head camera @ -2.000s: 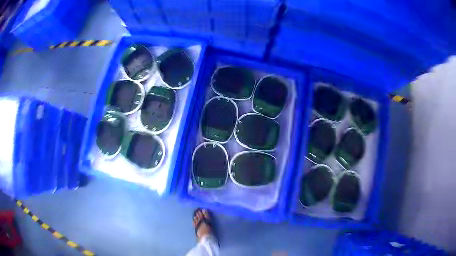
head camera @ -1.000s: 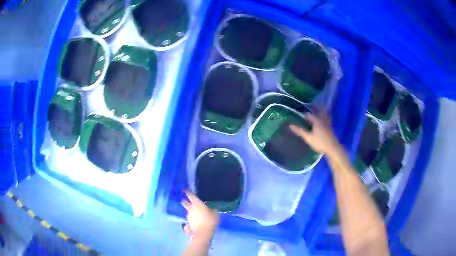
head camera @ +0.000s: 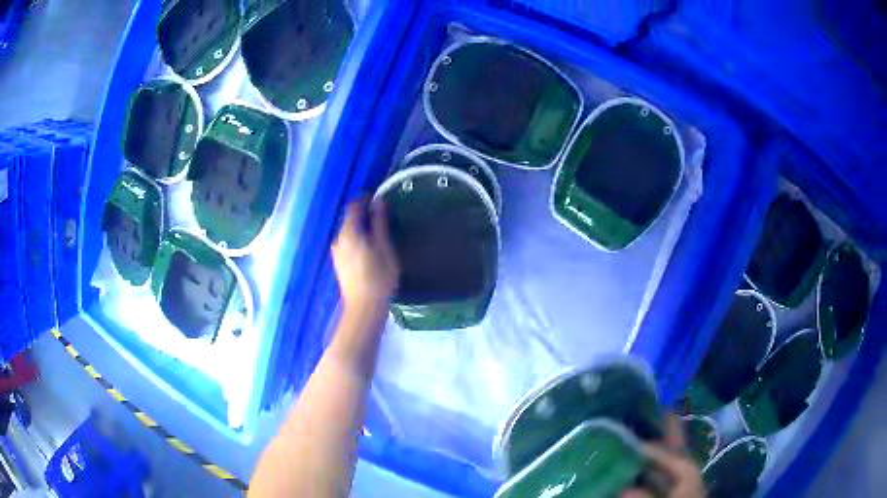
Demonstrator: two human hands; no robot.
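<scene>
The middle blue crate (head camera: 720,195) holds oval green-and-dark panel parts on a white liner (head camera: 554,292). My left hand (head camera: 366,258) grips the left edge of one oval panel (head camera: 443,248), which overlaps another panel behind it. My right hand (head camera: 681,462), partly blurred at the bottom, holds overlapping oval panels (head camera: 584,399) at the crate's near right corner. At least two show there, the nearer one cut off by the frame edge. Two more panels lie at the far end, one at the back (head camera: 501,102) and one at the right (head camera: 620,175).
A left crate (head camera: 83,302) and a right crate (head camera: 827,409) hold more oval panels. Blue crates stand stacked at the far left (head camera: 29,233) and behind. Yellow-and-black tape (head camera: 146,418) crosses the floor at lower left, near a blue object (head camera: 92,462).
My left hand has moved up from the crate's near edge and taken hold of a panel. My right hand has moved down towards me with panels. The crate's middle and near liner is now more exposed.
</scene>
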